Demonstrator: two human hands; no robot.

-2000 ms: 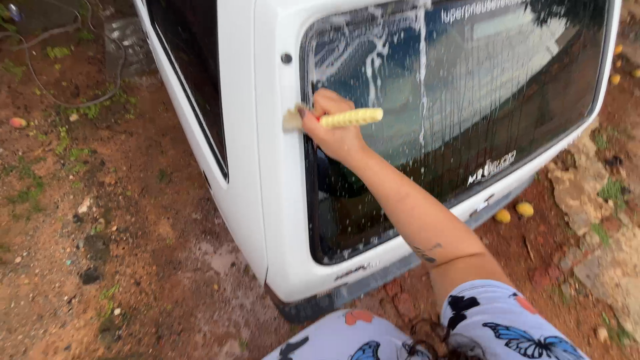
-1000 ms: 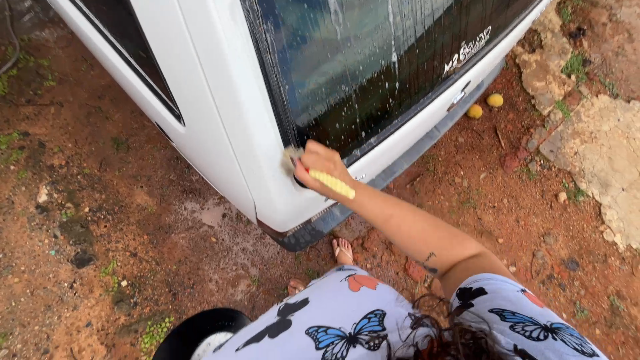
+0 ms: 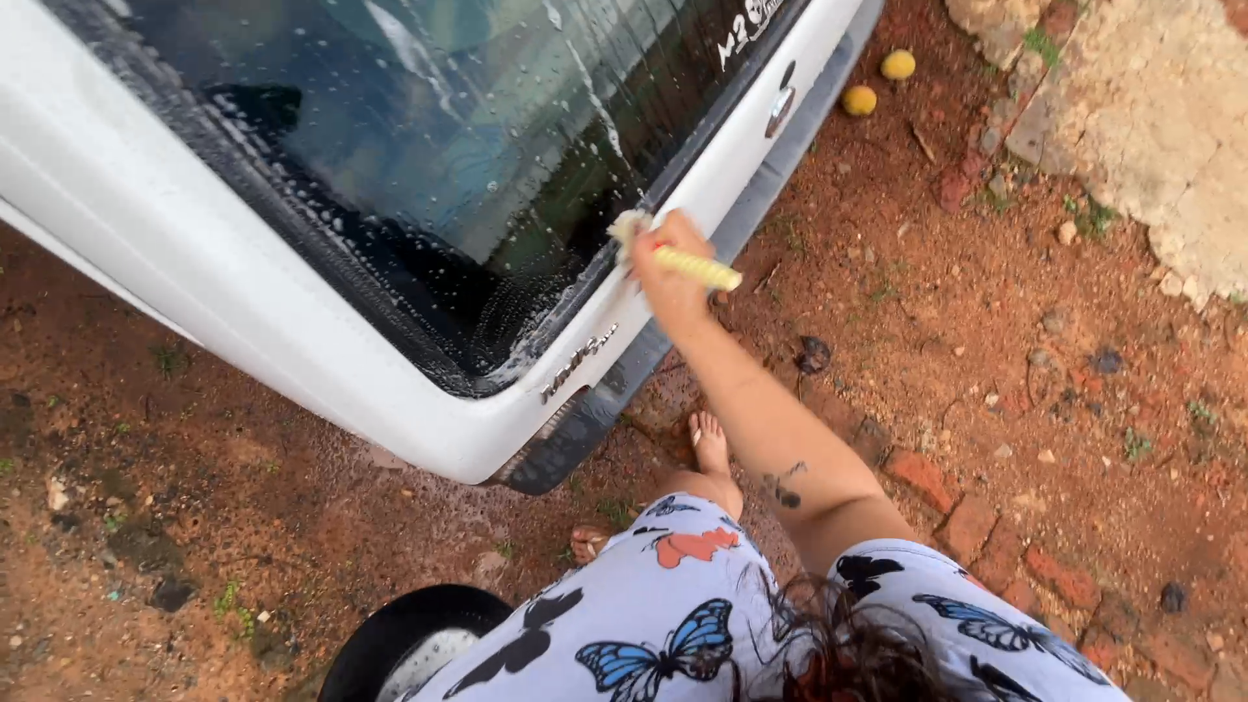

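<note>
My right hand (image 3: pixel 671 255) grips a brush with a pale yellow twisted handle (image 3: pixel 704 268). Its light bristles (image 3: pixel 629 226) press on the lower edge of the rear window (image 3: pixel 409 146) of a white vehicle (image 3: pixel 253 283). Suds and water drops cover the dark glass, with foam gathered along the rubber seal and in the bottom corner. A chrome badge (image 3: pixel 580 363) sits on the white panel below my hand. My left hand is out of view. At the bottom left stands a black bucket (image 3: pixel 419 624) with white foam inside, partly hidden by my butterfly-print shirt.
A dark grey bumper (image 3: pixel 624 375) runs under the window panel. My sandalled feet (image 3: pixel 709 444) stand close to its corner on wet red soil. Two yellow fruits (image 3: pixel 897 65) lie at the upper right near a pale rock slab (image 3: pixel 1141 136). Broken bricks (image 3: pixel 970 526) line the ground at right.
My right hand with the brush has moved from the white corner pillar beside the glass, down past the window's corner, to its lower edge. Foam now shows along that corner.
</note>
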